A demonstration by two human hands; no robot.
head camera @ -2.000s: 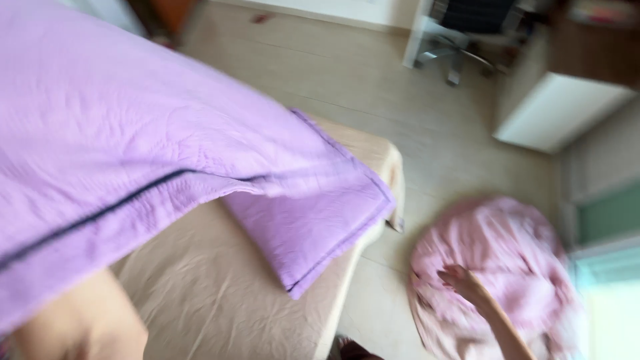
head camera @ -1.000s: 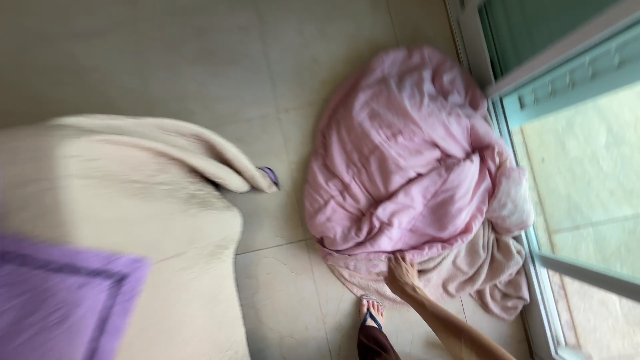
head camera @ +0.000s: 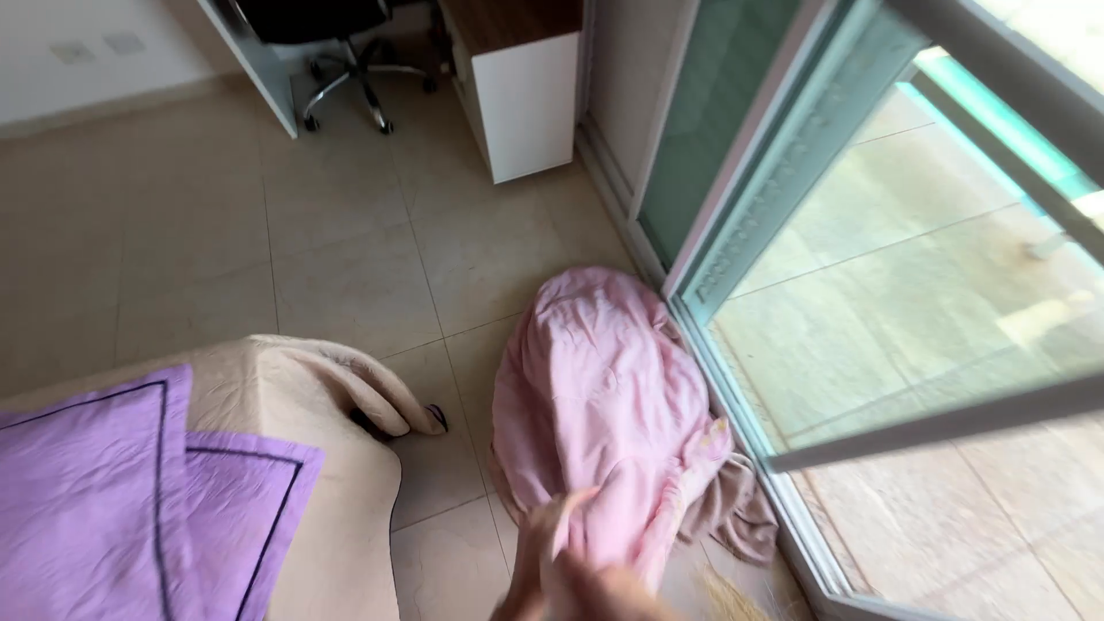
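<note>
A pink bedding bundle [head camera: 604, 371] lies on the tiled floor beside the sliding door, its near end drawn up toward me. Both of my hands are at that raised end, at the bottom of the view: my left hand [head camera: 543, 552] and my right hand [head camera: 604, 591], blurred and overlapping. The left one has the pink cloth between its fingers; how the right one's fingers are set is hard to see. A brown-grey cloth [head camera: 737, 513] sticks out at the bundle's right. Purple pillow shams with dark trim [head camera: 246, 509] rest on the beige-covered bed [head camera: 336, 517] at the left.
The glass sliding door [head camera: 897, 259] and its floor track run along the right. At the back stand an office chair [head camera: 345, 78] on casters and a white desk cabinet [head camera: 526, 108] with a brown top. A beige cover corner [head camera: 405, 414] hangs off the bed.
Both hands are now at the bundle, where one second ago only one hand showed on it. The bundle's near end has been lifted. The view has swung toward the desk and door.
</note>
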